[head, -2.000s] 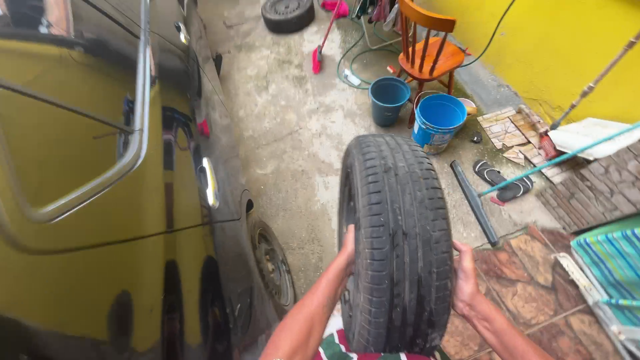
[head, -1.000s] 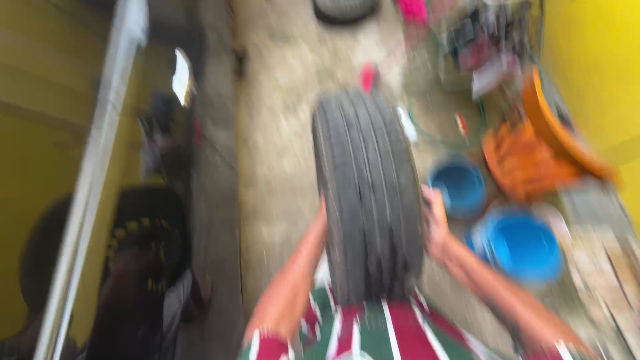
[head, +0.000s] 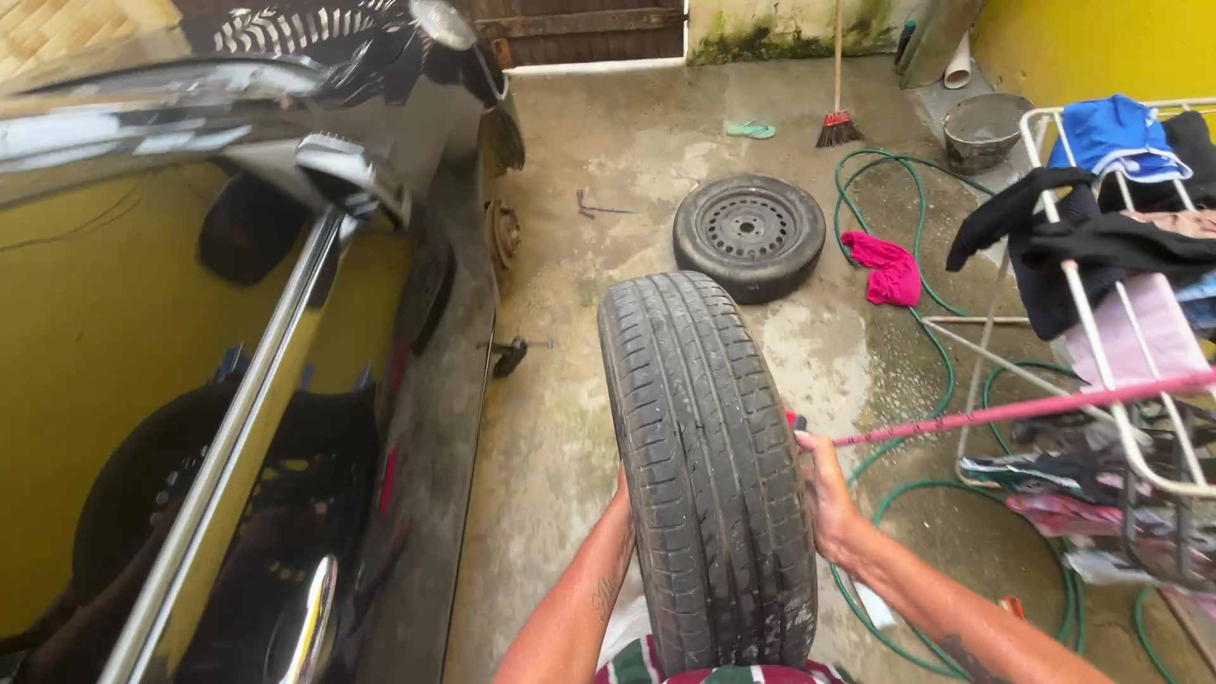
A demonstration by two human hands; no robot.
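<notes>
A black car tire (head: 708, 465) stands upright between my two hands, its tread toward me and its lower end against my striped shirt. My left hand (head: 624, 499) presses on its left side, the fingers mostly hidden behind the rubber. On the right side, my right hand (head: 825, 494) grips it, thumb near the tread edge. A second tire on a steel wheel (head: 749, 233) lies flat on the concrete beyond. To the left, a bare brake hub (head: 503, 233) shows at the dark car's front wheel arch, and a jack (head: 513, 355) is under the car's side.
The dark car (head: 380, 313) fills the left. A lug wrench (head: 600, 207) lies near the flat wheel. Right are a green hose (head: 945, 366), a pink cloth (head: 885, 269), a pink pole (head: 1016, 411) and a clothes rack (head: 1078, 285). A broom (head: 837, 127) and a bucket (head: 986, 128) stand farther back.
I have moved forward along the car with the tire still held between both hands. The view has shifted strongly: the orange chair and blue bucket have left it, and the flat wheel is closer.
</notes>
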